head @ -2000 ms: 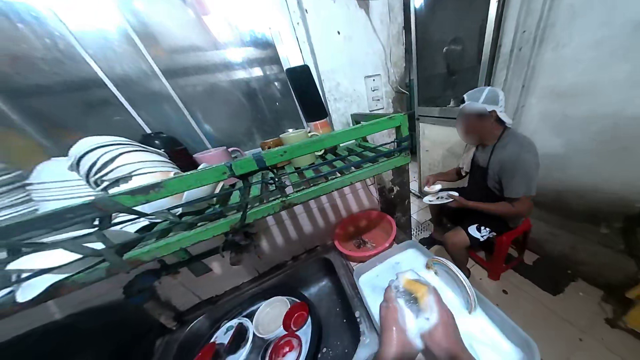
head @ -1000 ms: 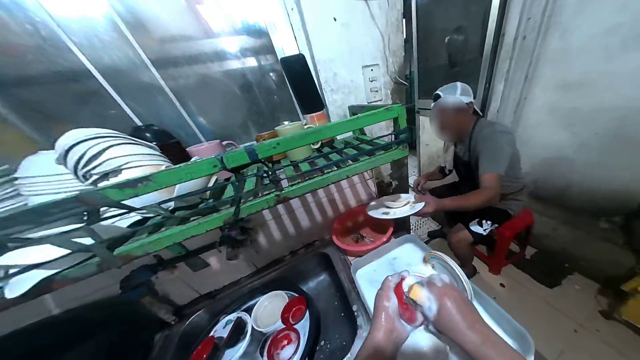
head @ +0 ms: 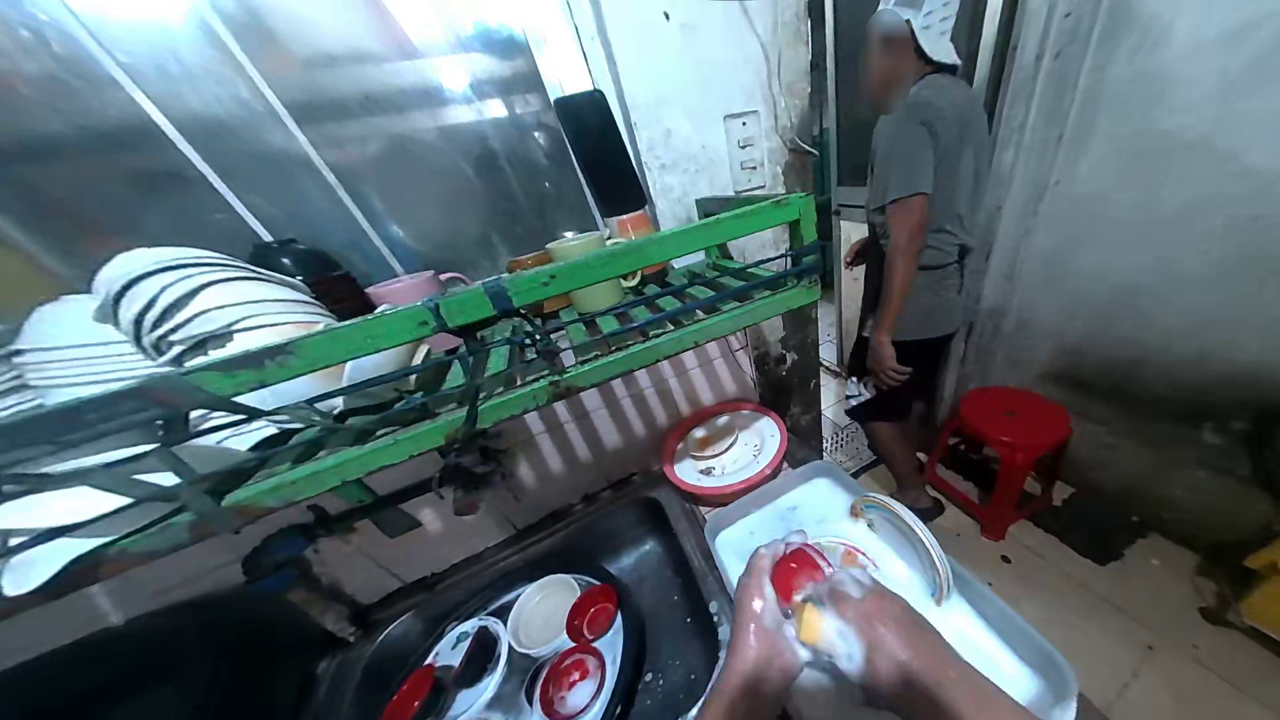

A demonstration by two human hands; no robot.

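My left hand (head: 762, 615) is closed around a small red bowl (head: 800, 573), over the near left part of a white plastic tub (head: 1010, 640). Against the bowl, my right hand (head: 875, 625) holds a yellow sponge (head: 811, 624); suds coat both hands. A plate with a striped rim (head: 905, 545) leans inside the tub, which has foamy water in it. To the left, a dark sink (head: 655, 590) contains a large plate bearing a red dish (head: 571, 682), another red dish (head: 592, 613) and a cream bowl (head: 543, 614).
A green rack (head: 640, 340) above the sink holds stacked white plates (head: 210, 300), mugs (head: 590, 270) and a black phone (head: 600, 150). A red basin (head: 672, 465) with a plate in it stands behind the tub. At the right, a person (head: 925, 220) stands beside a red stool (head: 1010, 425).
The person has stood up from the stool, and the plate they held is now on the red basin. My hands stay over the tub; the red bowl came into view in them one second ago.
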